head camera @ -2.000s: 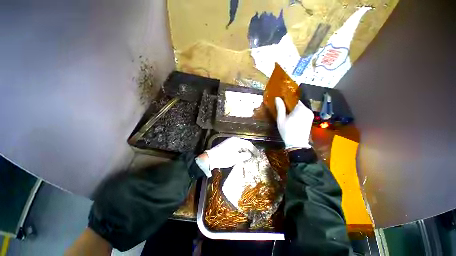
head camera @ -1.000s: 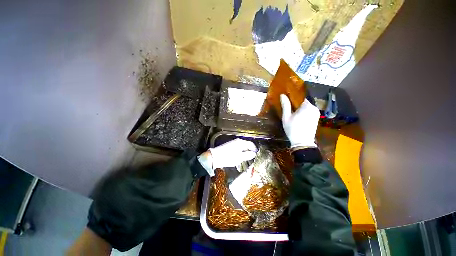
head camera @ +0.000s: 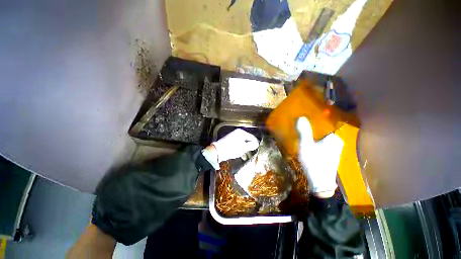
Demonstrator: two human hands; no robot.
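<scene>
The orange shield sheet (head camera: pixel 290 119) is in my right hand (head camera: pixel 319 161), gloved in white, right of the wire tray's middle; hand and sheet are blurred. My left hand (head camera: pixel 236 145), also gloved, is over the back left of the wire tray (head camera: pixel 252 220) with its fingers bent together; a small greyish piece shows under the fingertips, too unclear to name. Copper wire offcuts (head camera: pixel 230 195) and a crumpled silver-white patch (head camera: pixel 248 174) lie in the tray. The solder pot (head camera: pixel 252 92) behind it shows its whole bright surface.
A dross tray (head camera: pixel 177 121) with a tan stick (head camera: pixel 156 107) across it stands left of the pot. A dark box (head camera: pixel 341 93) stands right of the pot. An orange-yellow guard strip (head camera: pixel 354 177) runs along the right panel. Grey panels (head camera: pixel 76 91) flank both sides, with stained cardboard (head camera: pixel 207 30) behind.
My right hand has moved right and toward me with the orange sheet, away from the pot. My left hand stays over the tray's back left. The view has shifted slightly.
</scene>
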